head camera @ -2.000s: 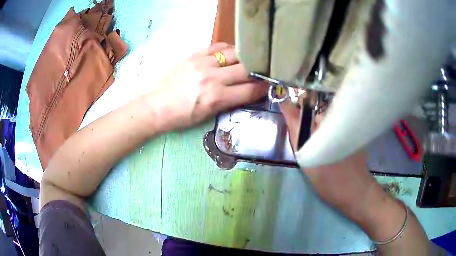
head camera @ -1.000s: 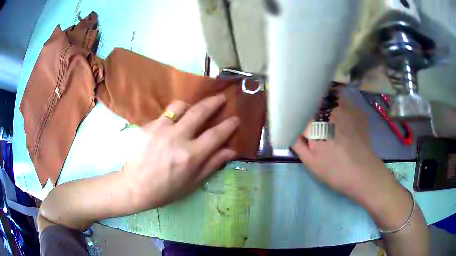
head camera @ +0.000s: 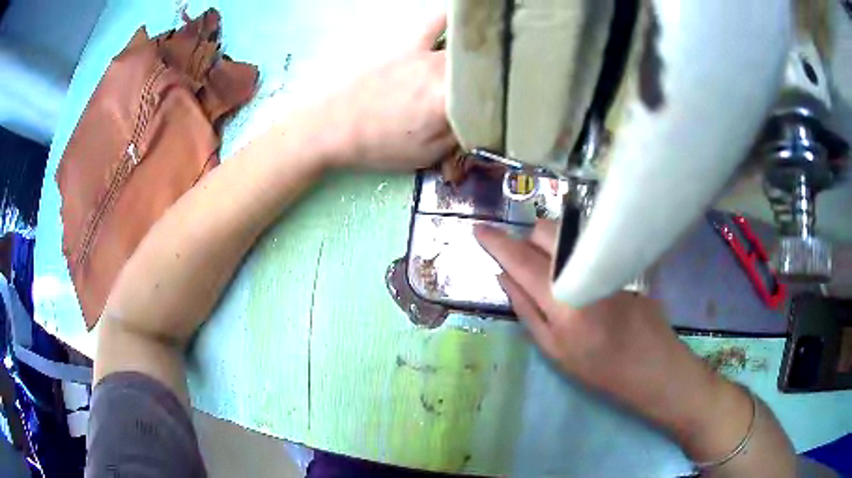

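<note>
The cream sewing machine head (head camera: 537, 79) and its pale curved guard (head camera: 687, 140) cover part of the work area. My left hand (head camera: 402, 112) reaches behind the head's left side; its fingertips are hidden, so a hold cannot be told. A small brownish bit (head camera: 456, 168) shows below that hand; what it is is unclear. My right hand (head camera: 589, 327) is partly behind the guard, its visible fingers apart and empty over the shiny slide cover (head camera: 458, 257). A ring-shaped part with yellow (head camera: 520, 184) sits by the presser area.
A crumpled brown zippered pile (head camera: 140, 159) lies on the pale green table (head camera: 271, 327) at left. Red-handled snips (head camera: 759, 261) lie right of the machine, with a dark phone-like rectangle (head camera: 817, 345) at the right edge. A metal screw knob (head camera: 803, 257) hangs from the head.
The brown panel that lay under my left hand is out of sight. My left hand has moved up and away, behind the head. My right fingers now reach left over the slide cover. The view has shifted.
</note>
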